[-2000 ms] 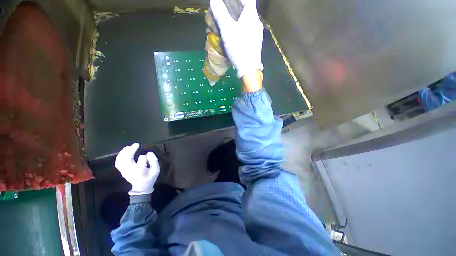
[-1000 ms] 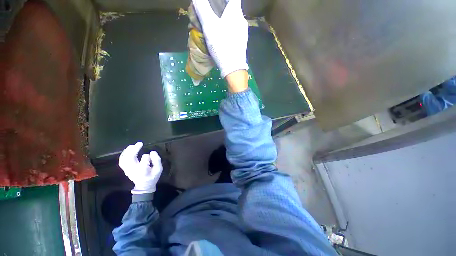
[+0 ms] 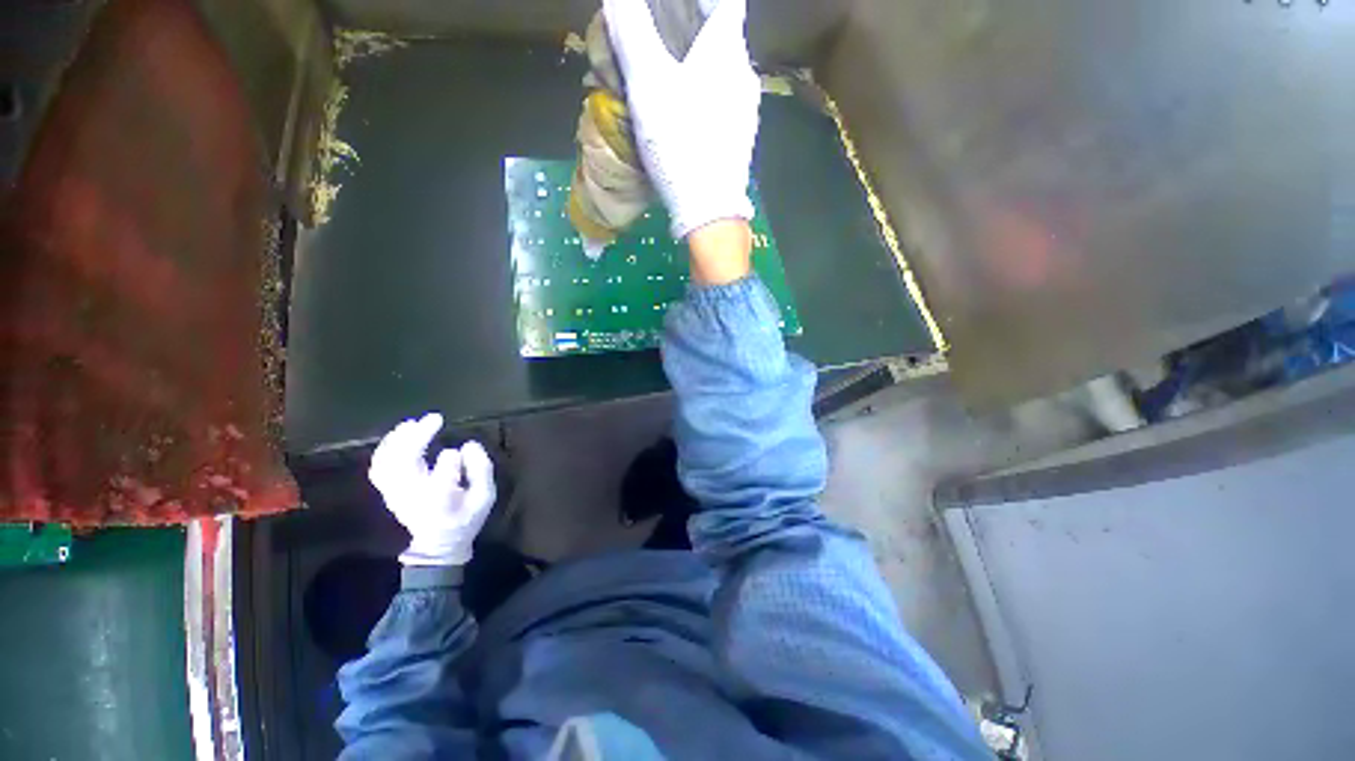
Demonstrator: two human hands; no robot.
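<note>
A green circuit board with rows of small white marks lies flat on the dark work surface. My right hand, in a white glove, is closed around a wrapped grey-yellow tool. The tool's pale tip is over the upper middle of the board; whether it touches cannot be told. The hand and forearm hide the board's right part, and the picture's top edge cuts off the fingers. My left hand, white-gloved, hangs in front of the work surface, fingers curled apart and empty.
A stained red flap hangs at left. Below it lies a green conveyor with a pale and red edge rail and a corner of another green board. A metal booth wall and a grey panel stand at right.
The whole view has shifted, so the booth and board sit further right. The tool tip has moved from the board's middle towards its left. My left hand keeps its curled pose.
</note>
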